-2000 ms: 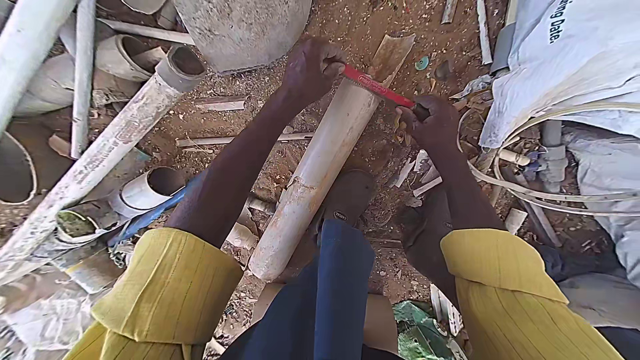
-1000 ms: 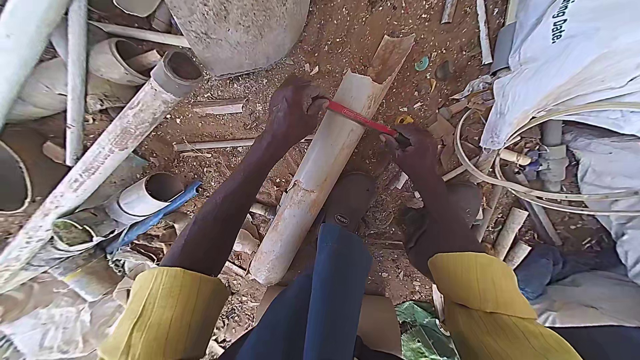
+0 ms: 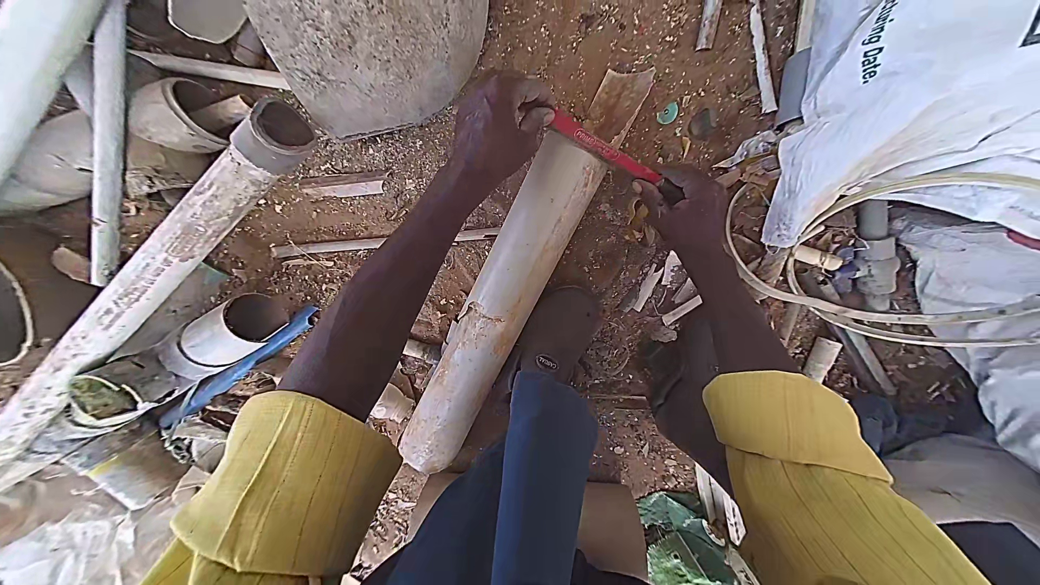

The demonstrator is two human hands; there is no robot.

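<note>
A red-framed saw [image 3: 605, 149] lies across a whitish plastic pipe [image 3: 524, 244] near its far end, where a half-round strip of pipe wall sticks out. My left hand [image 3: 502, 123] grips the saw's left end. Around the dark handle end on the right, my right hand [image 3: 686, 207] is closed. The pipe slants over the ground from upper right to lower left, beside my dark shoe [image 3: 556, 329]. The saw's cutting edge cannot be made out.
A long dirty pipe [image 3: 175, 252] and several pipe pieces crowd the left. A large grey rounded block [image 3: 374, 57] stands beyond my left hand. White sacks [image 3: 918, 106] and a coiled pale hose [image 3: 861, 313] lie on the right. Pipe scraps [image 3: 345, 185] litter the soil.
The saw and both hands have shifted slightly along the pipe between frames, staying near its far end. Both hands have kept their hold on the saw.
</note>
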